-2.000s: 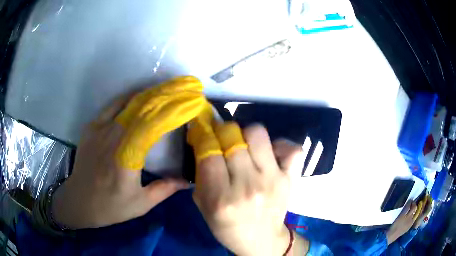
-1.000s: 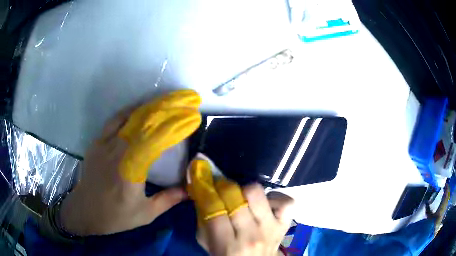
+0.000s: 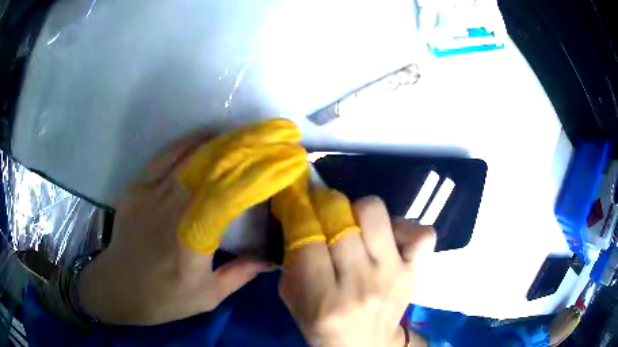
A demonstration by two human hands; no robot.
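Note:
A black glossy smartphone (image 3: pixel 406 196) lies on the white tabletop with two bright light stripes on its glass. My left hand (image 3: pixel 183 217), with yellow finger cots, grips the phone's left end, fingers at the far edge and thumb at the near edge. My right hand (image 3: pixel 349 264), two fingers in yellow cots, presses a small white wipe (image 3: pixel 316 179) on the glass near that end. The wipe is mostly hidden under the fingers. My hands cover the phone's left part.
A thin blade-like tool (image 3: pixel 366 95) lies behind the phone. A white piece with a teal stripe (image 3: pixel 467 46) is at the far side. A blue bin (image 3: pixel 584 186) and a second phone (image 3: pixel 549 276) are at right, near another person's hand. Shiny clear plastic (image 3: pixel 51 210) is at left.
My right hand has moved up from the phone's near edge to its far edge on the glass, with the wipe. My left hand keeps its grip. The whole view has shifted slightly.

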